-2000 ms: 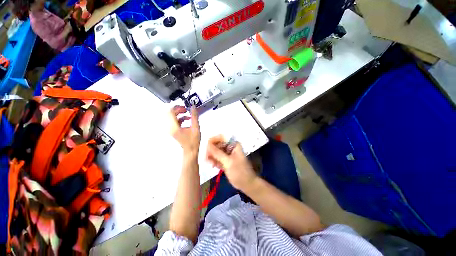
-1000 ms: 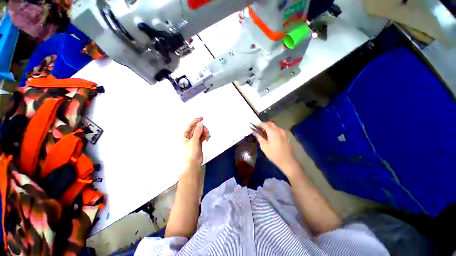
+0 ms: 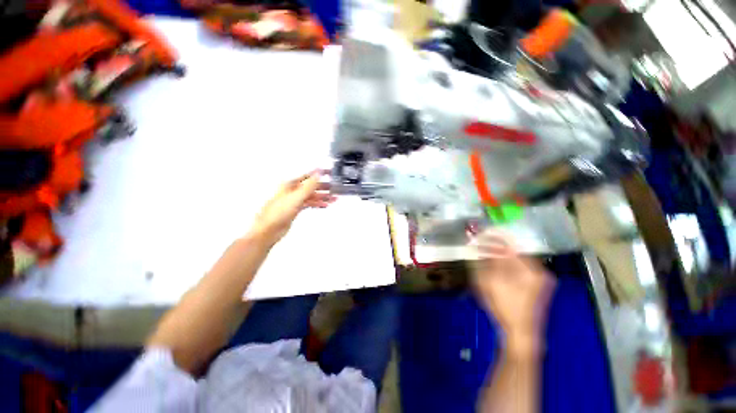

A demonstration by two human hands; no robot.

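Note:
The frame is blurred. The white-grey sewing machine (image 3: pixel 436 97) with its red label stands right of centre. My left hand (image 3: pixel 294 202) is at the end of the machine's pale cylinder arm (image 3: pixel 403 179), fingers partly spread near the small dark-and-metal part (image 3: pixel 350 169). Whether it touches or holds anything there cannot be told. My right hand (image 3: pixel 504 270) is raised at the right, below the green piece (image 3: pixel 507 213) on the machine. It is too blurred to tell what, if anything, is in its fingers.
Camouflage and orange work pieces (image 3: pixel 60 121) lie on the left of the white table (image 3: pixel 202 145). Another orange and camouflage piece (image 3: pixel 266 26) is at the table's back. Blue cloth (image 3: pixel 573 339) is at the lower right. A light worktop edge (image 3: pixel 625 298) runs beyond it.
The view has swung to the right. My left hand has moved up to the end of the machine arm. My right hand has moved away to the right, near the machine's base.

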